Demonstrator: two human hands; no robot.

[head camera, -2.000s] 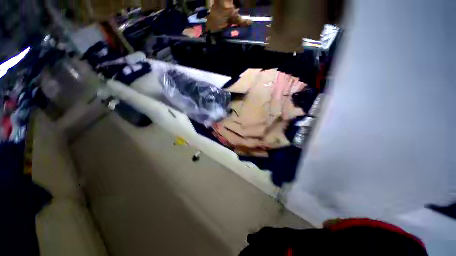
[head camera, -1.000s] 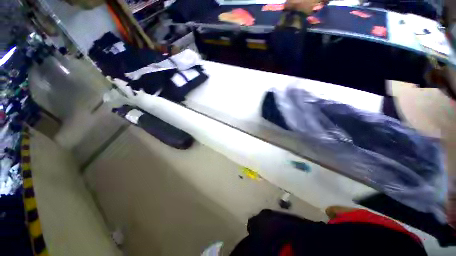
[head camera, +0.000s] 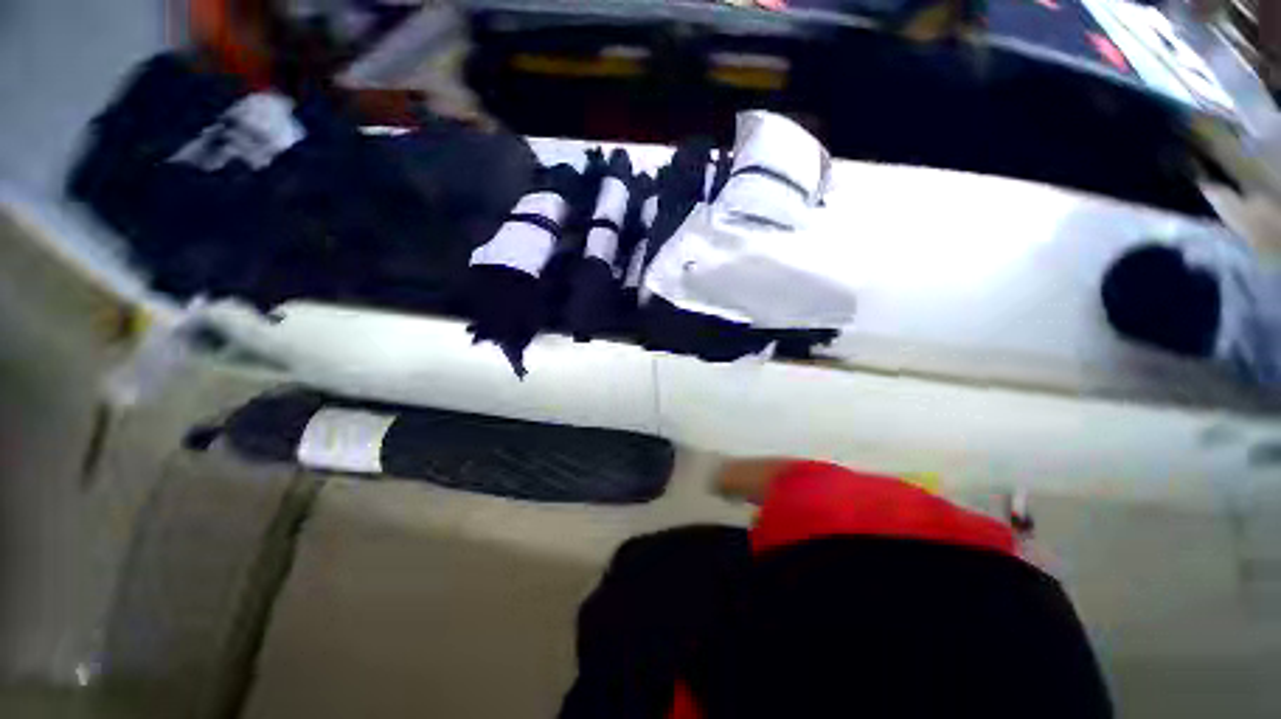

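Note:
A long dark roll point(head camera: 520, 457) with a white band lies on the beige surface along the near side of the white table point(head camera: 969, 253). Several dark cloth bundles point(head camera: 604, 232) with white paper bands lie on the table. A white sheet point(head camera: 752, 267) rests at their right end. Below, a red and black sleeve point(head camera: 885, 509) shows. A small blurred bit of skin at its left end, near the roll's right end, looks like my right hand point(head camera: 742, 479). Its fingers and any hold cannot be made out. My left hand is not in view.
A larger dark cloth heap point(head camera: 337, 211) with a white piece on it lies at the table's left. A dark round thing point(head camera: 1163, 298) beside clear plastic lies at the right. Behind stands another long table with a dark top and small reddish pieces point(head camera: 1107, 52).
The view has swung left. The dark roll and banded bundles now show larger and nearer the middle. The plastic-covered cloth has shifted to the right edge, and the tan card pieces have left view.

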